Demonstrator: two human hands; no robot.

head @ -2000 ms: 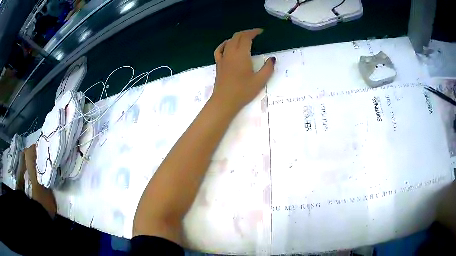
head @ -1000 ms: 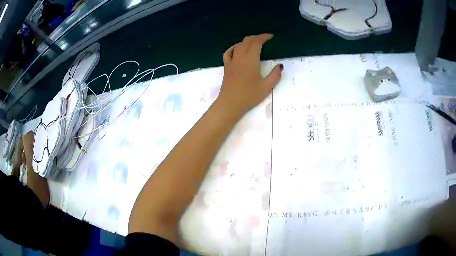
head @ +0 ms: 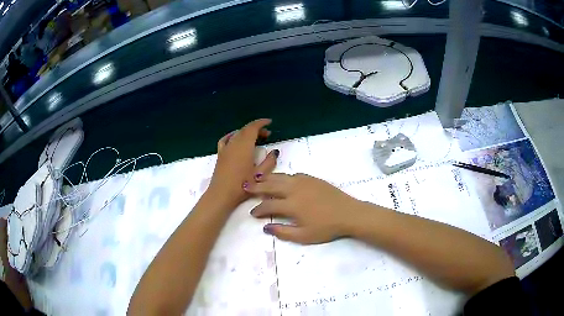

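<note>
My left hand (head: pixel 238 159) is over the far edge of the printed white table cover (head: pixel 346 271), beside the green belt. Its fingers are loosely curled, its thumb is apart, and no object shows in it. My right hand (head: pixel 306 210) is palm down to its right, fingers apart, fingertips touching or just over the base of my left thumb. It holds nothing visible. A white housing (head: pixel 377 69) with a dark wire ring lies flat on the belt, beyond both hands.
Stacked housings (head: pixel 37 210) with looping white cables (head: pixel 117 162) stand at left, by another person's hand (head: pixel 5 247) at the picture's edge. A grey-white cat-shaped case (head: pixel 394 153), a black pen-like tool (head: pixel 482 168), a metal post (head: pixel 459 68) and printed pictures are at right.
The view has turned right. My right hand has come in from the lower right and lies against my left hand. My left hand stays loosely open. The belt housing is now fully in view.
</note>
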